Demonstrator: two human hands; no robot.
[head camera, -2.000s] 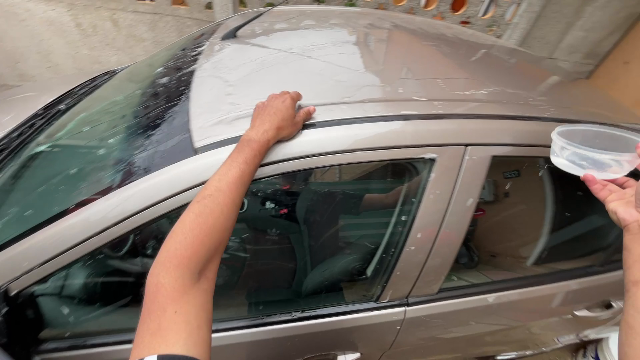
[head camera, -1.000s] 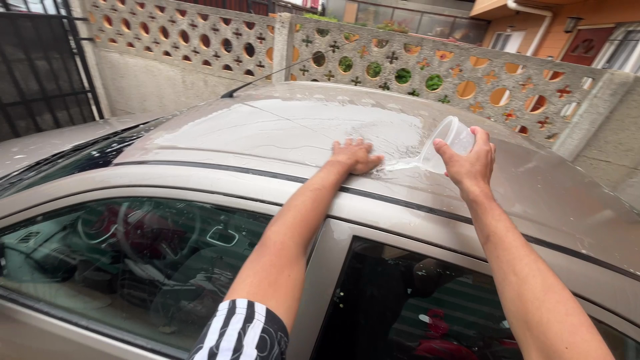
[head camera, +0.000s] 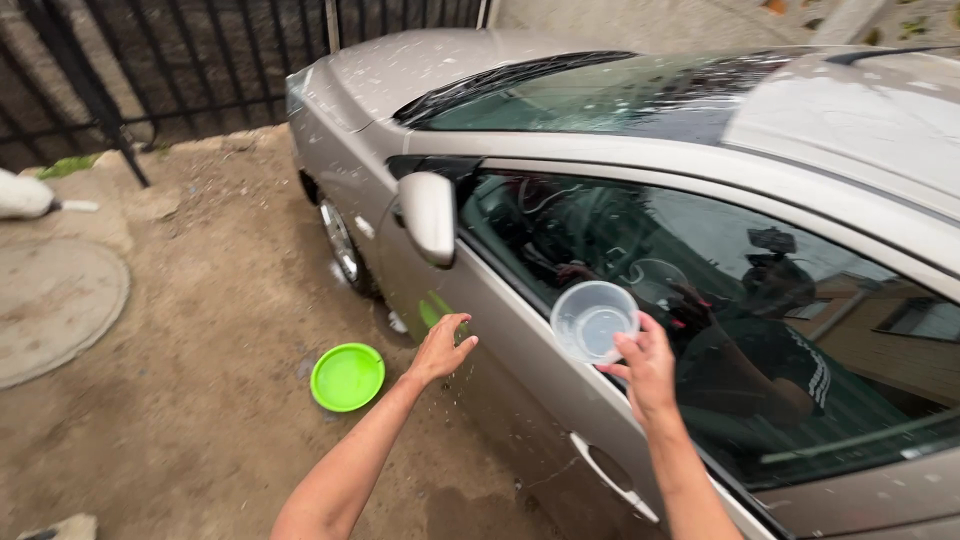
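My right hand (head camera: 646, 364) grips a clear plastic tub (head camera: 595, 322) by its rim, tilted in front of the side window (head camera: 750, 337) of a silver car. Only a little liquid, if any, shows inside the tub. My left hand (head camera: 442, 349) holds nothing; its fingers are apart beside the front door (head camera: 517, 352), and water drops fall below it. On the ground to the left of that hand sits a bright green basin (head camera: 347, 377) with some liquid in it. Wet spots cover the car's bonnet (head camera: 420, 67) and windshield (head camera: 570, 97).
The side mirror (head camera: 429, 217) juts out from the car ahead of my left hand. A black metal fence (head camera: 217, 60) stands at the back left. A round concrete cover (head camera: 56, 307) lies in the dirt ground at left, and a white object (head camera: 22, 195) rests beyond it.
A second ago the tub was tipped over the roof, with water pouring from it beside my left hand; both hands are now off the roof, beside the car. The view has swung toward the car's front.
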